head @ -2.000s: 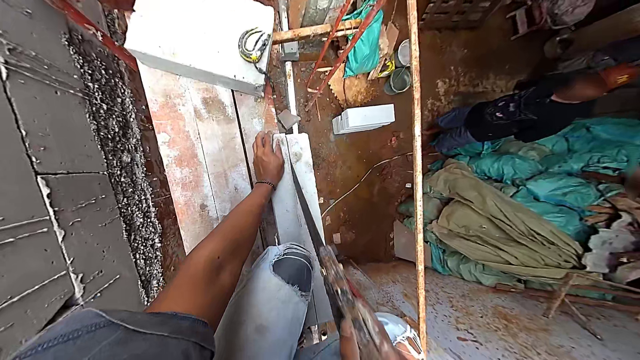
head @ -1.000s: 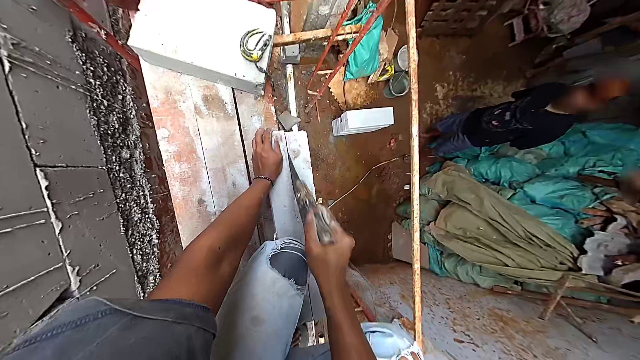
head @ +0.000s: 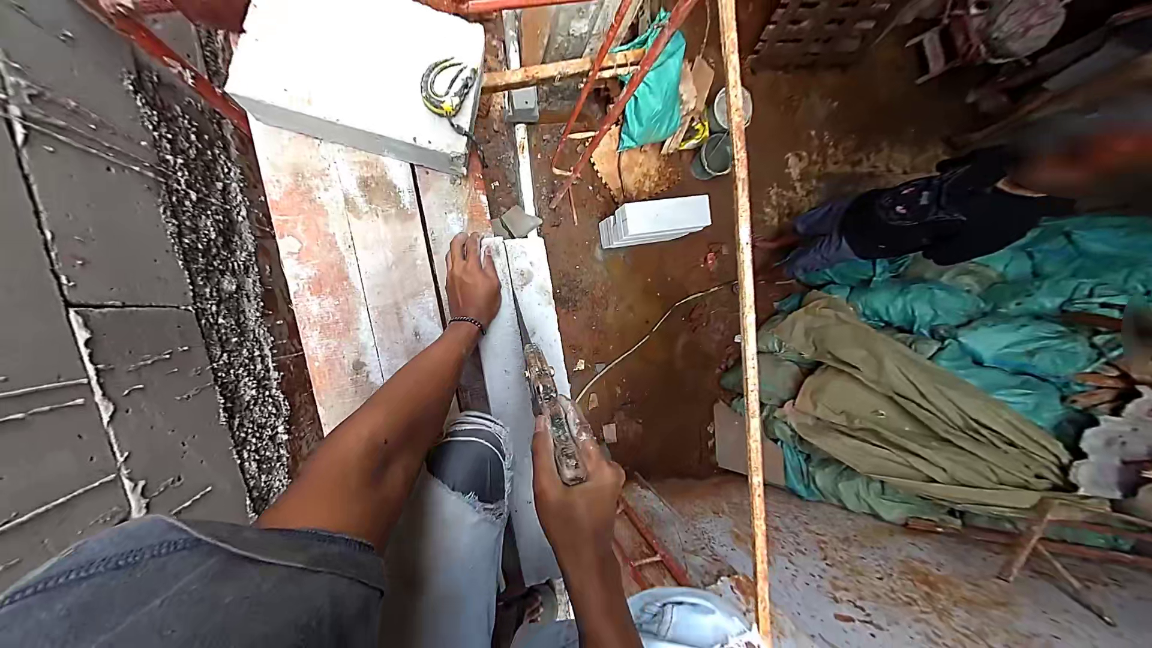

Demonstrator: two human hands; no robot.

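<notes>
A long white lightweight concrete block (head: 537,297) lies on the scaffold planks, with a narrow lengthwise cut line in its far part. My left hand (head: 472,283) presses on its far left end, fingers near the edge. In my right hand (head: 576,459) is the worn handle of a handsaw (head: 543,382); its blade points away from me and sits in the cut. My knee in torn jeans rests against the block's near left part. Beyond my left hand, a small grey block scrap (head: 517,222) lies near the block's far end.
A large white block (head: 360,67) bearing a coiled yellow-black cord (head: 447,88) stands on the planks (head: 315,243). A grey block wall (head: 126,216) rises at left. A rusty scaffold pole (head: 743,297) crosses the right side. Below are white blocks (head: 661,218), sacks (head: 1017,342) and a person (head: 936,211).
My right hand with the saw has moved forward from near my body along the block, and the blade reaches less far out of view. My left hand stays on the block's far end.
</notes>
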